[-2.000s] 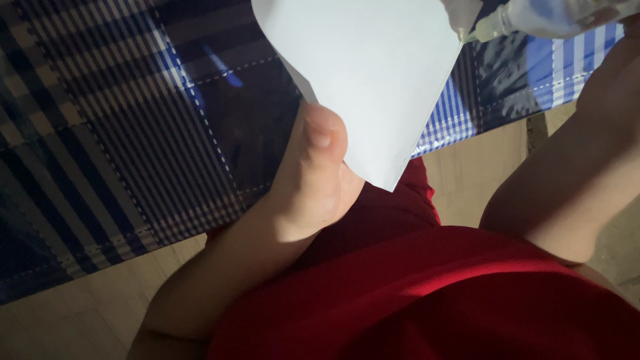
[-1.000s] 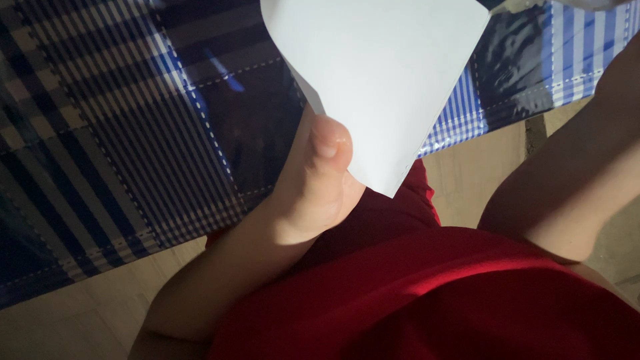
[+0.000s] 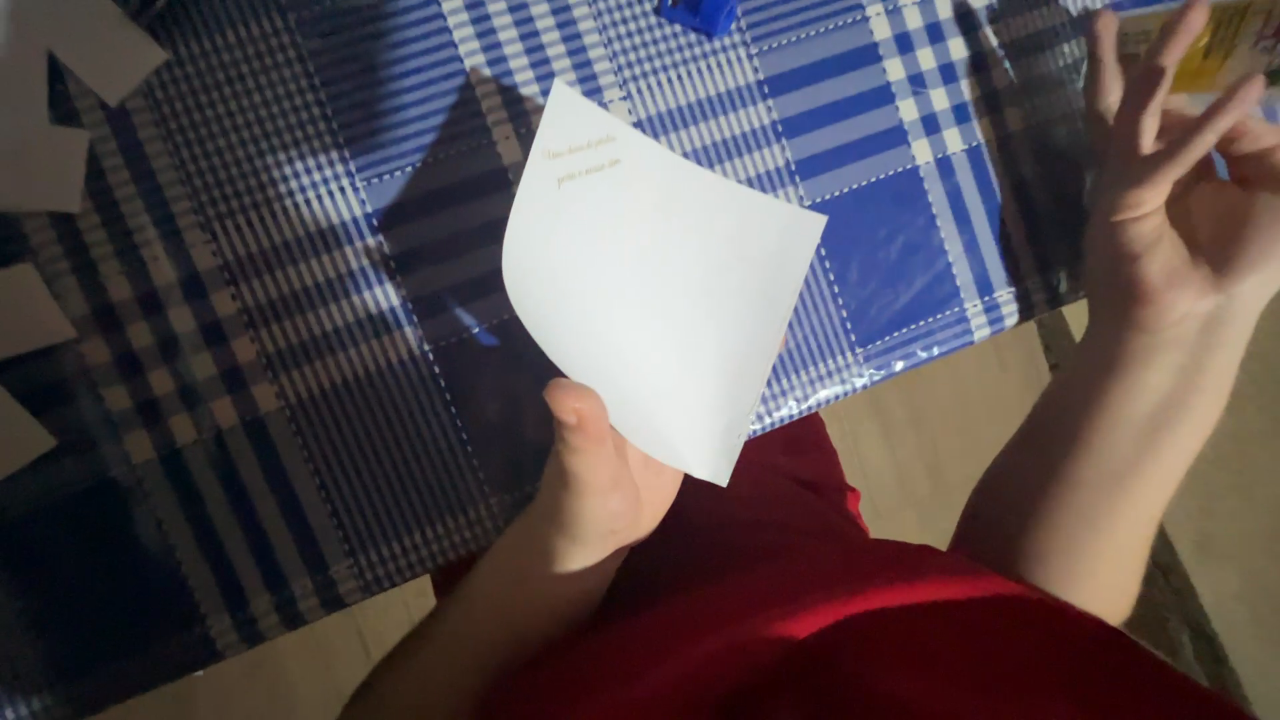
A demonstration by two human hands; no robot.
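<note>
A white paper card (image 3: 660,280), curved and bearing small gold script near its upper left corner, rests in my left hand (image 3: 605,480). The thumb lies at the card's lower left edge and the other fingers are hidden behind it. At the upper right, my right hand (image 3: 1170,200) is raised with several fingers spread. Its thumb and index finger are near each other, and whether something small is between them cannot be told.
A checked blue plastic tablecloth (image 3: 860,80) covers the table. Several white paper pieces (image 3: 40,150) lie along the left. A blue plastic object (image 3: 700,14) sits at the top, and a yellow and white package (image 3: 1200,50) at the upper right.
The view has shifted, showing more of the table. Script on the card now shows. The clear bottle-like thing with a nozzle, near the card's right edge two seconds ago, is no longer seen there.
</note>
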